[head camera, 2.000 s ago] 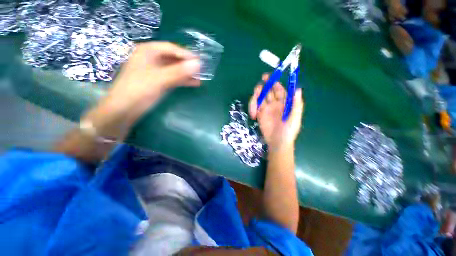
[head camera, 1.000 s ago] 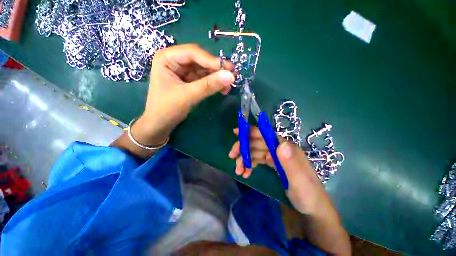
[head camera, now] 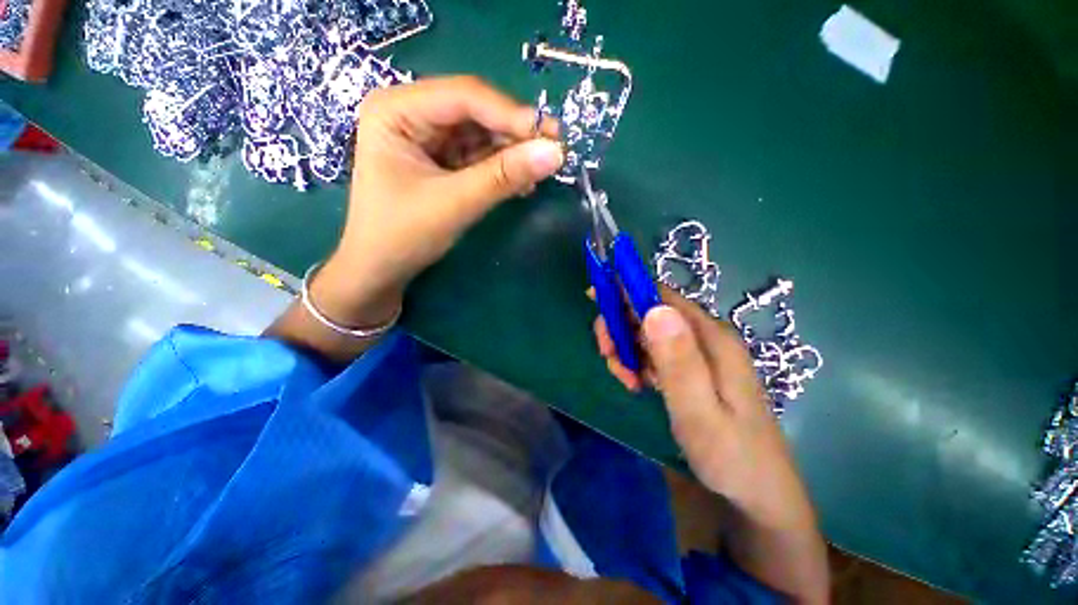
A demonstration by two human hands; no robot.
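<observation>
My left hand point(head camera: 455, 166) pinches a silver casting point(head camera: 617, 89) between thumb and forefinger at the upper middle. Its bent outer bar curves to the right, with small openwork parts inside. My right hand point(head camera: 686, 366) is closed around the blue handles of the flush cutters point(head camera: 624, 284). The handles are squeezed close together. The silver jaws point up and meet the lower end of the casting, beside my left fingertips. Whether the tips are fully shut on the metal is too small to tell. Small cast parts point(head camera: 573, 17) show just above the casting.
A large pile of silver castings point(head camera: 260, 89) lies at the upper left, near a red-orange tray point(head camera: 40, 41). Thin silver runner scrap point(head camera: 774, 343) lies right of my right hand. A pale paper piece point(head camera: 861, 44) is at the upper right. Another silver pile point(head camera: 1056, 496) is at the right edge.
The view first swung as both hands came together with casting and cutters. Since one second ago, the cutter handles have closed together, and the casting has tilted slightly in my left fingers.
</observation>
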